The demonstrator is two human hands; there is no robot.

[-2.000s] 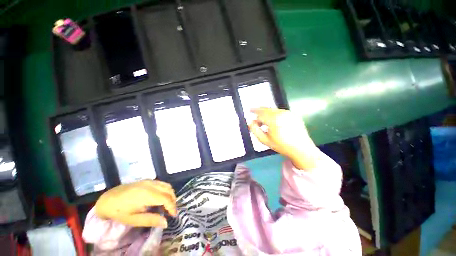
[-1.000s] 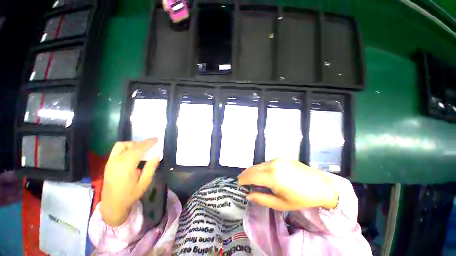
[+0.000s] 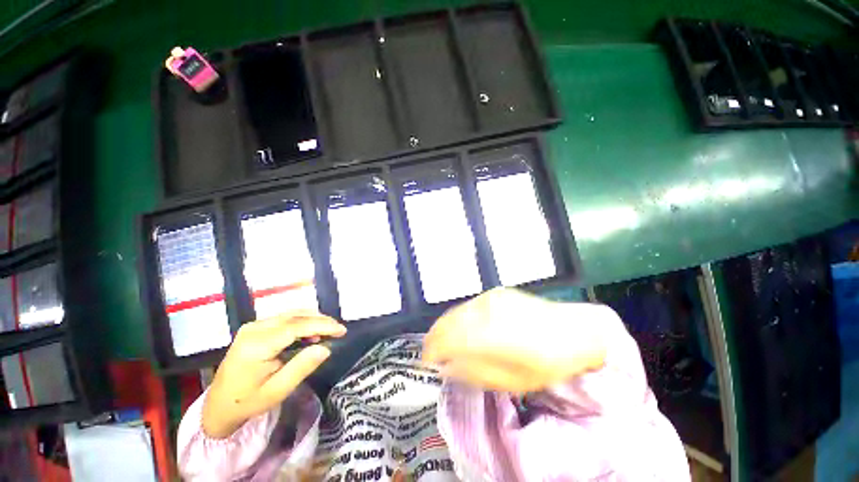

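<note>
The near phone tray holds several lit phones side by side. The leftmost phone and the one beside it show a red bar across a white screen. The other phones, such as the middle one, show plain white screens. My left hand is at the tray's front edge below the second phone, fingers bent, with something small and dark at the fingertips that I cannot make out. My right hand is blurred, in front of the tray's right part; its fingertips are unclear.
The far phone tray holds a dark phone and a small pink device. Left-hand trays hold phones with red lines. A right-hand tray holds dark phones. A white sheet lies lower left by red edges.
Red bars now show on the two leftmost phones. My left hand has moved off the leftmost phone to the tray's front edge. The view has swung back and tilted.
</note>
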